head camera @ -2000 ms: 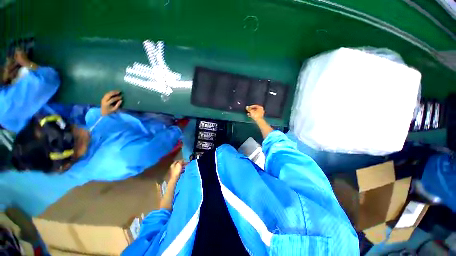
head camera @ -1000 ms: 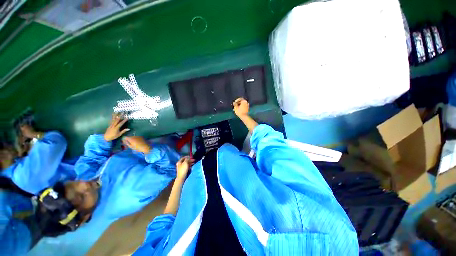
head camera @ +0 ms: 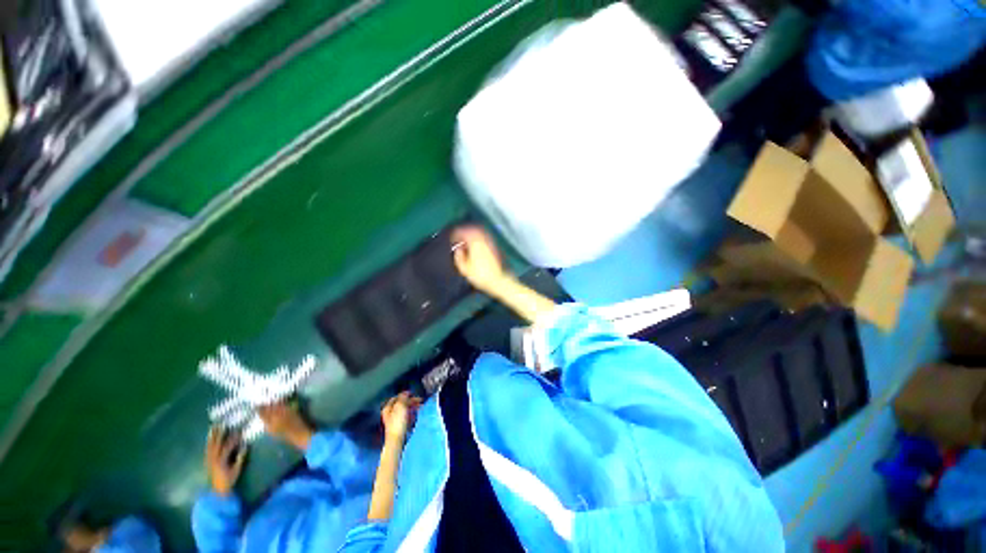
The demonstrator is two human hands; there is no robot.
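A black compartment tray [head camera: 378,313] lies on the green bench in front of me. My right hand [head camera: 476,257] is over its right end, slightly blurred, with fingers curled. A small white sliver shows at its fingertips; I cannot tell if it is held. My left hand [head camera: 398,415] is low by my lap, fingers bent, beside a mostly hidden filled tray with a silver-and-black labelled unit [head camera: 441,374]. What the left fingers touch is hidden.
White strips [head camera: 255,391] lie on the bench at left, with another worker's hands [head camera: 225,458] at them. A wrapped white block [head camera: 584,135] stands beyond my right hand. At right are stacked black trays [head camera: 784,383], white sheets [head camera: 649,311] and an open carton [head camera: 827,221].
The view has turned, so the bench slants. My right hand has moved onto the tray's right end, where a white sliver lay before. The other worker's hands have reached the strips.
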